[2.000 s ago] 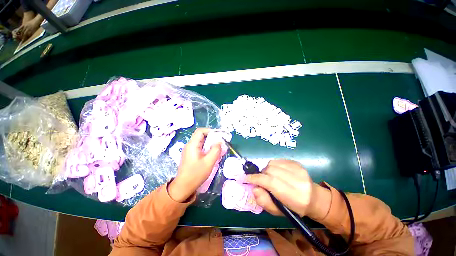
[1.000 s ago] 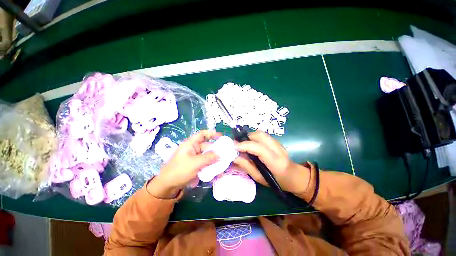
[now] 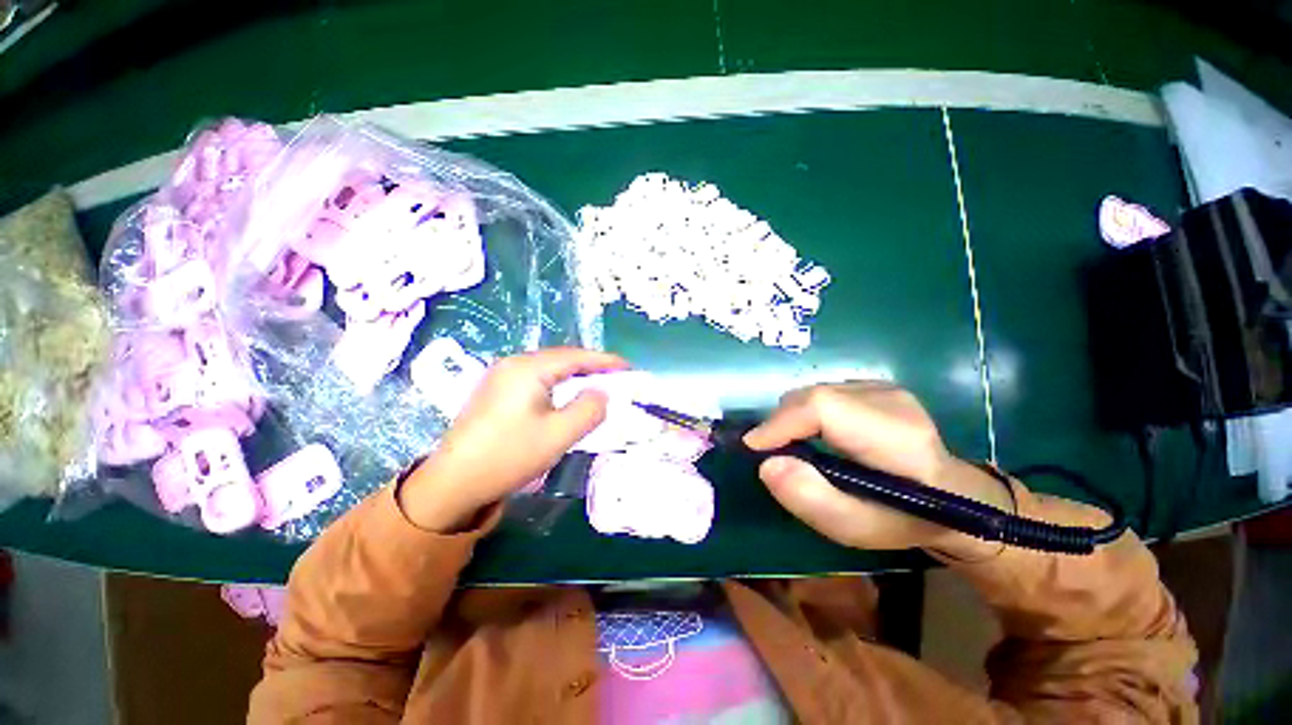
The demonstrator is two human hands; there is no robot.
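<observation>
My right hand (image 3: 857,460) holds the black soldering iron (image 3: 907,493) like a pen, its thin metal tip pointing left. The tip is at a pale pink housing (image 3: 612,411), which glare makes look white. My left hand (image 3: 513,432) holds that housing by its left side. Whether the tip touches it I cannot tell. Another pale pink housing (image 3: 652,496) lies flat on the bench just below. A loose heap of small white pieces (image 3: 694,262) lies beyond my hands.
A clear bag of pink housings (image 3: 184,354) lies open on the left. A second bag with beige parts (image 3: 50,340) is at the far left. A black boxy unit (image 3: 1190,319) with cables stands at the right, beside a single pink piece (image 3: 1131,221) and white sheets (image 3: 1247,142).
My right hand has moved right, away from my left hand, and the iron's tip has swung down from the white heap to the held housing. The view has also shifted.
</observation>
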